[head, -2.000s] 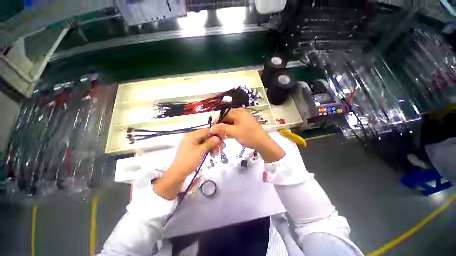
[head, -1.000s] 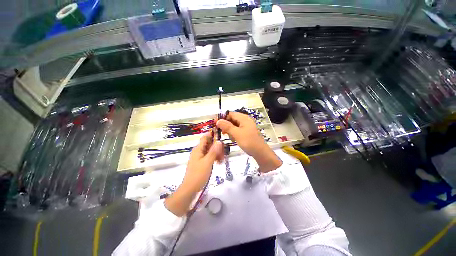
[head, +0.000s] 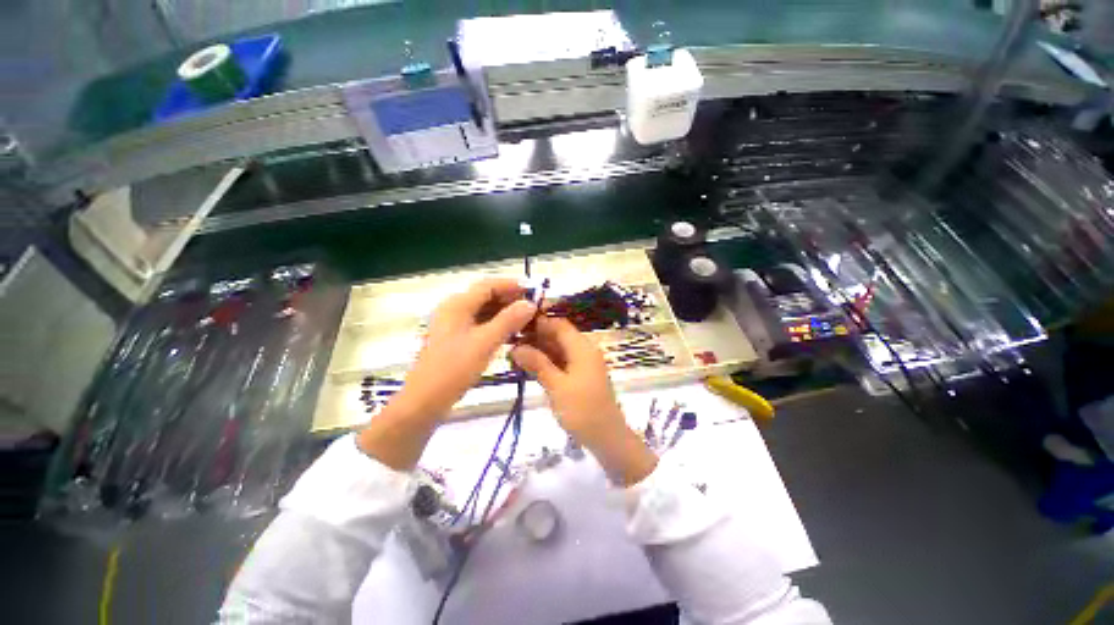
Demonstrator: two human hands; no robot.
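Observation:
My left hand and my right hand meet above the front part of the cream tray. Both hands pinch the black wire harness at a branch point. A short lead with a pale connector sticks up above the fingers. Thin dark leads hang below the hands over the white board toward the lap. The exact grip and any tape between the fingertips are hidden. A dark tape ring lies on the board.
The tray holds black-and-red leads and black leads. Black tape rolls and a tape dispenser stand right of it. A yellow-handled tool lies at the board's corner. Bagged harnesses lie left, others right.
The view has tilted up. My left hand has moved up to the fingers of my right hand, which now sits lower on the harness. Several leads now hang spread below the hands.

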